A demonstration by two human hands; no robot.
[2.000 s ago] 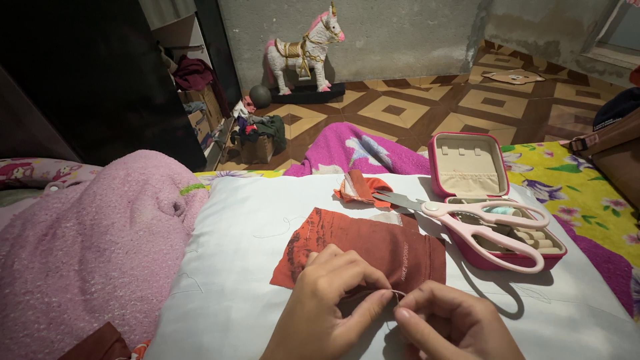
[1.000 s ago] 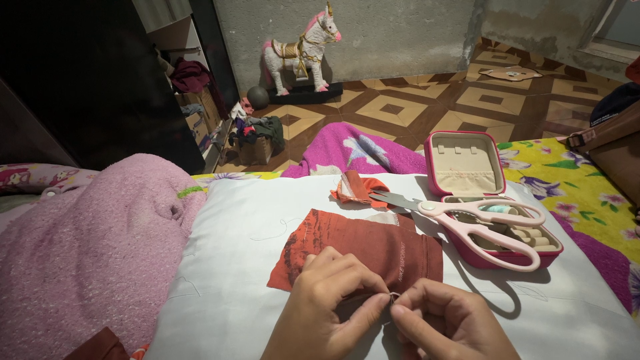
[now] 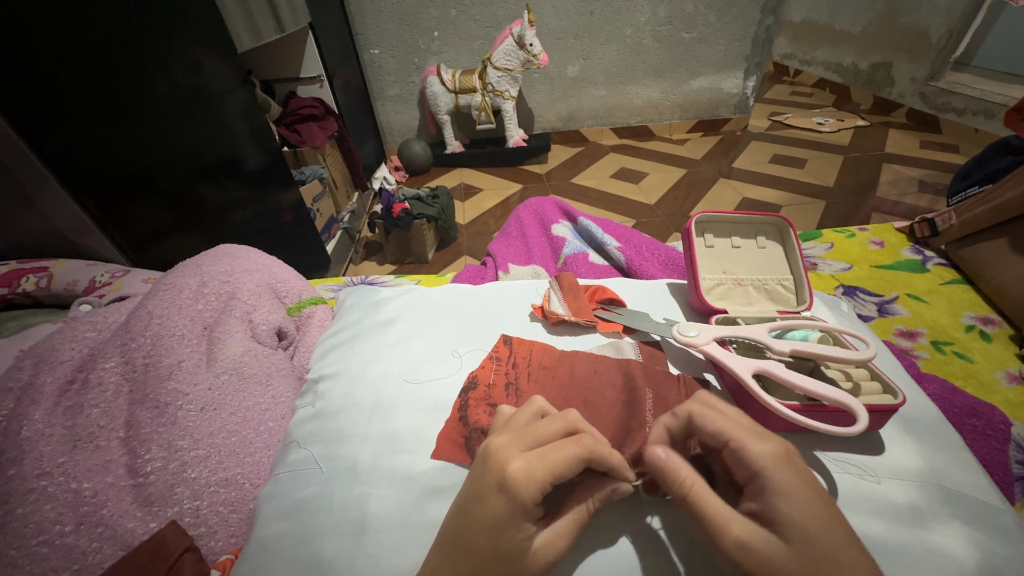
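My left hand [image 3: 540,480] pinches a pale thread [image 3: 638,482] between thumb and index finger at the near edge of a rust-red fabric piece [image 3: 560,392]. Close beside it on the right is my right hand [image 3: 732,472], fingers bent; whether it grips the thread or cloth is hidden. The fabric lies on a white pillow [image 3: 384,464]. Beyond it rests a crumpled orange-red scrap [image 3: 580,304], touched by the blades of pink-handled scissors [image 3: 768,344]. The scissors lie across an open red sewing case [image 3: 748,264] that holds thread spools [image 3: 860,380].
A pink fluffy blanket [image 3: 160,400] is heaped at the left. Behind the pillow lie a magenta blanket [image 3: 576,244] and a yellow floral cloth [image 3: 920,288]. A brown bag [image 3: 984,248] sits at the right. Loose threads [image 3: 448,368] lie on the pillow. A toy unicorn [image 3: 480,88] stands by the wall.
My right hand's fingers have lifted and drawn slightly apart from my left fingertips, where they met before. My left hand has stayed nearly in place. Scissors and case have not moved.
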